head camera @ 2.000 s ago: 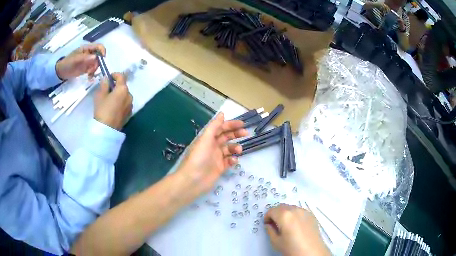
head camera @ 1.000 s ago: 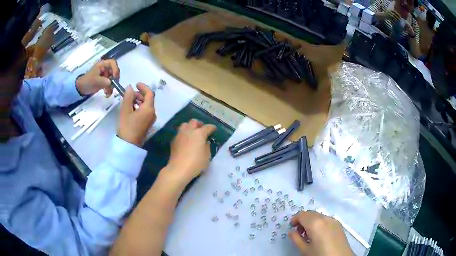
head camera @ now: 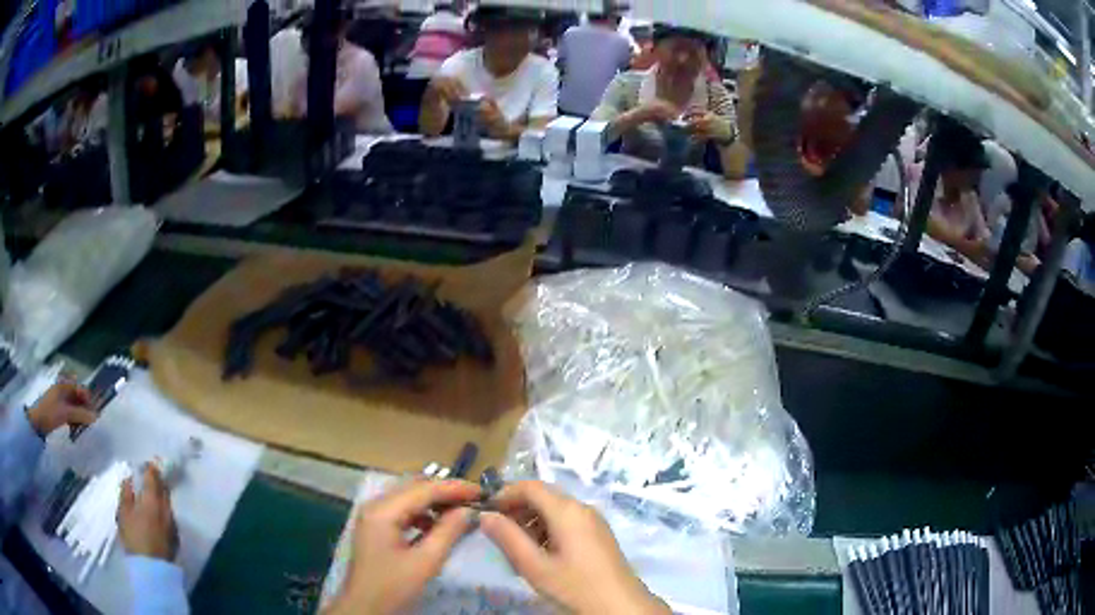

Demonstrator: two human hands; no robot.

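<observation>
My left hand (head camera: 408,543) and my right hand (head camera: 562,543) meet at the lower middle, fingertips together. They pinch a small dark piece (head camera: 483,506) between them; the fingers hide most of it and its exact form cannot be told. Just behind the fingers lie a black tube (head camera: 465,459) and a few white rod ends. Small silvery fittings (head camera: 462,595) lie blurred on the white work sheet (head camera: 678,562) below my hands.
Brown paper (head camera: 216,402) bears a heap of black tubes (head camera: 360,324). A clear bag of white pieces (head camera: 654,390) lies behind my right hand. Black tubes with white ends (head camera: 919,577) lie lower right. A neighbour's hands (head camera: 147,514) work at left. People sit across the line.
The view has swung up and to the right. My left hand has left the green surface at the left and come together with my right hand, a small dark piece between the fingertips.
</observation>
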